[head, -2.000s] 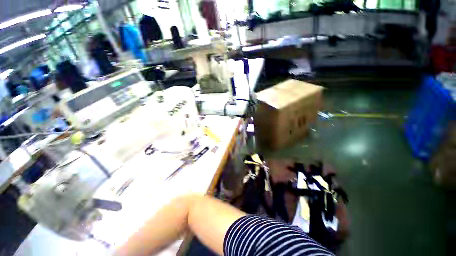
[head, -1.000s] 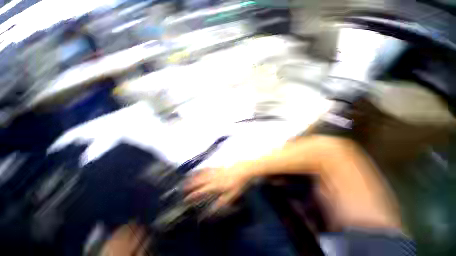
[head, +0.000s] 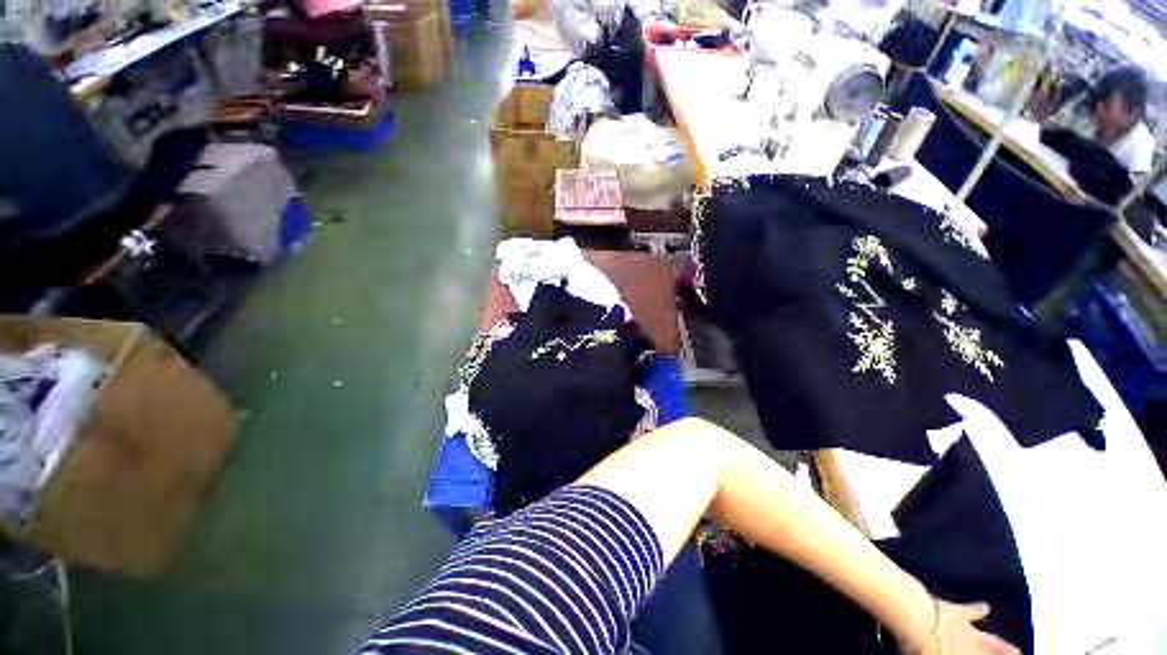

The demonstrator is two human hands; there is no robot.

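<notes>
A black garment panel with pale gold floral embroidery (head: pixel 793 294) lies over the white machine table and hangs over its near edge. More black cloth (head: pixel 953 525) lies at the lower right, beside a bare white part of the table. My left hand (head: pixel 962 630) is at the bottom right on this black cloth, partly cut off by the picture's edge. Its fingertips are not clear, so I cannot tell whether it grips the cloth. My right hand is out of the picture.
Black embroidered garments (head: pixel 563 397) lie on a blue crate (head: pixel 458 476) left of the table. A cardboard box (head: pixel 141 461) stands at far left beside the green floor. Spools (head: pixel 906 133) stand behind the panel. A person (head: pixel 1121 109) is at upper right.
The view has swung left, from the machine head and tools to the crate and spread panel. My right arm has left the picture; my left arm now reaches across to the right.
</notes>
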